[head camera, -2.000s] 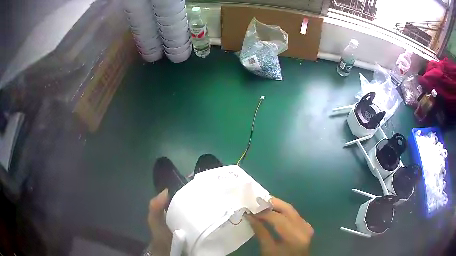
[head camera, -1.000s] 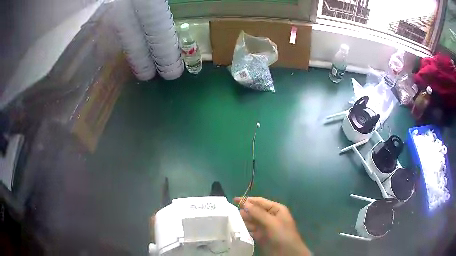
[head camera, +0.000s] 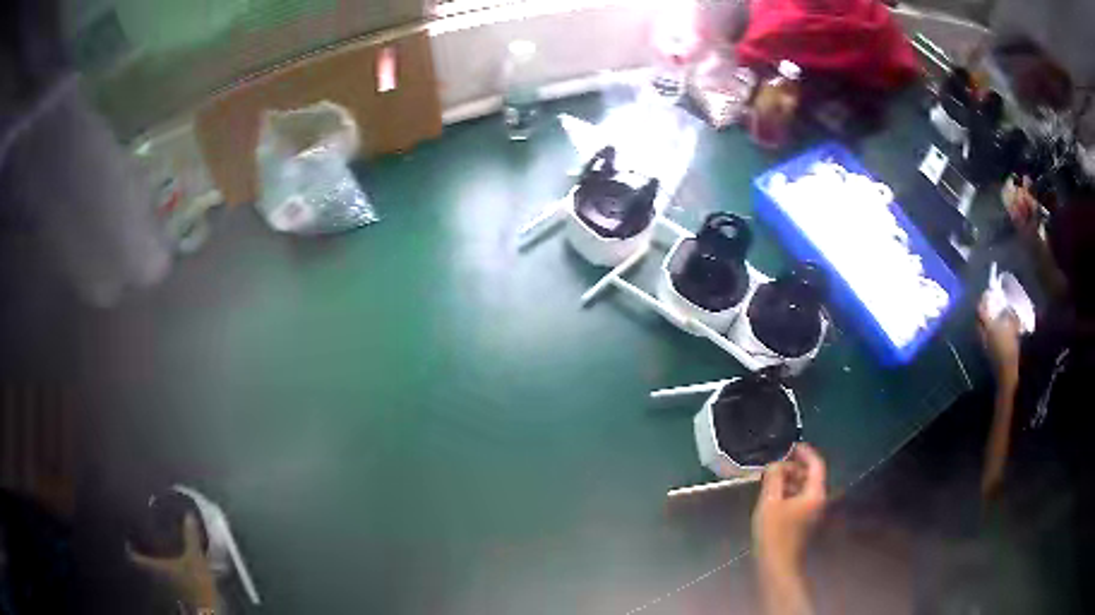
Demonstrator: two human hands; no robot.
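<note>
My left hand, blurred at the bottom left, holds a white-and-black camera body with a white antenna pointing down to the right. My right hand is at the lower right edge of the nearest standing camera, fingers curled at its rim; whether they grip it is unclear. This camera has two antennas pointing left. Three more cameras stand behind it: one at the back, one in the middle and one beside that.
A blue tray of white parts lies right of the cameras. Behind are a clear plastic bag, bottles, a parts bag and cardboard. At the right another person's hand holds a white piece.
The view has swung right. The held camera has moved from in front of me to the far left, in my left hand. My right hand has left the wire and moved to the standing cameras.
</note>
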